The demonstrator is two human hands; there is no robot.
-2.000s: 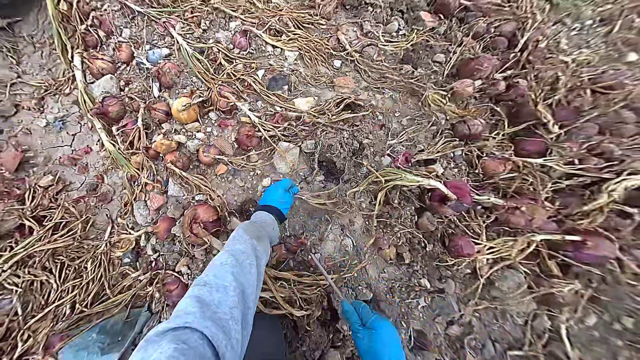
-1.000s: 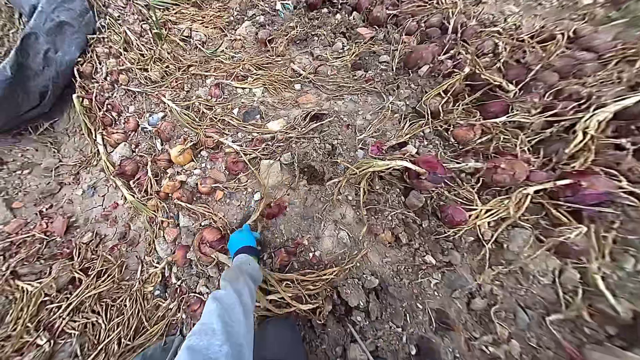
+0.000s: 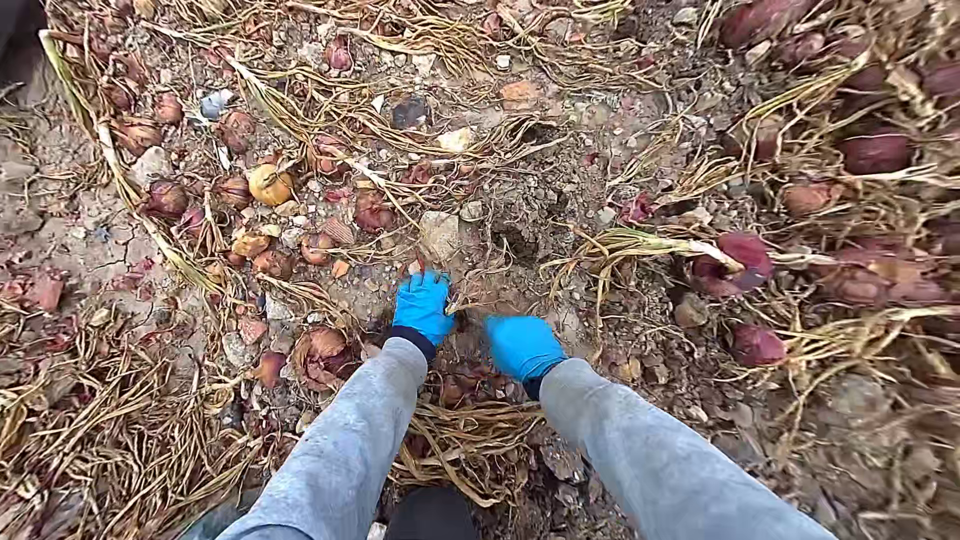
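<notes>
My left hand [image 3: 424,307], in a blue glove, is low over the soil, its fingers curled around something reddish, probably an onion, mostly hidden beneath them. Close to its right, my blue-gloved right hand [image 3: 523,346] is bent inward with blurred fingertips; whether it holds anything cannot be seen. Thin dry roots or stalks show between the two. Just beyond the left hand lies a pale flat stone [image 3: 439,234]. A bundle of dry onion stalks [image 3: 472,446] lies below both hands, with onion skins above it.
Small red onions [image 3: 166,199] and a yellow onion [image 3: 271,184] lie at the left. Larger red onions [image 3: 731,264] with dry tops spread along the right. A heap of dry stalks [image 3: 112,420] covers the lower left. A dark shoe or knee [image 3: 431,516] shows at the bottom edge.
My right hand, out of view one second ago, is back beside the left. The thin tool it held two seconds ago is not visible now. The left hand has moved slightly toward the pale stone.
</notes>
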